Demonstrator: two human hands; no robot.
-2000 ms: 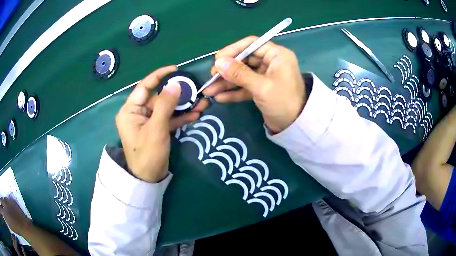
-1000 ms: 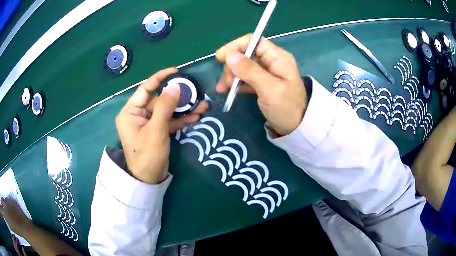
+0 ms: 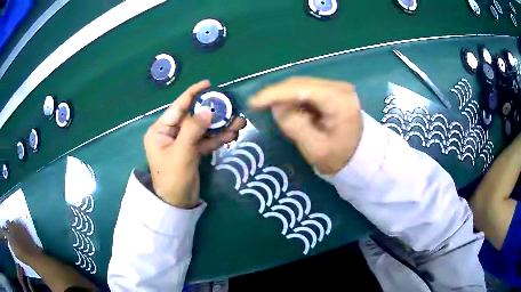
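Note:
My left hand [image 3: 177, 145] holds a black-rimmed round part [image 3: 213, 109] by its edge, thumb on its face. The face is blue-grey with a white ring around it and a small middle hole. My right hand [image 3: 320, 122] is just to the right of the part, not touching it, and is motion-blurred. I cannot make out the tweezers in it. A clear liner sheet with rows of white crescent adhesive pieces [image 3: 276, 188] lies on the bench below my hands. Its upper left end is partly hidden by my left fingers.
Spaced round parts [image 3: 209, 33] lie on the green belt [image 3: 257, 40]. Spare tweezers [image 3: 421, 77], another crescent sheet [image 3: 440, 126] and a pile of round parts [image 3: 488, 71] are at right. A third crescent sheet [image 3: 83, 228], a white paper [image 3: 21, 228] and another worker's arm are at left.
The tweezers seen earlier in my right hand no longer show clearly. That hand has moved slightly down and right. My left hand still holds the part. The belt parts have shifted right.

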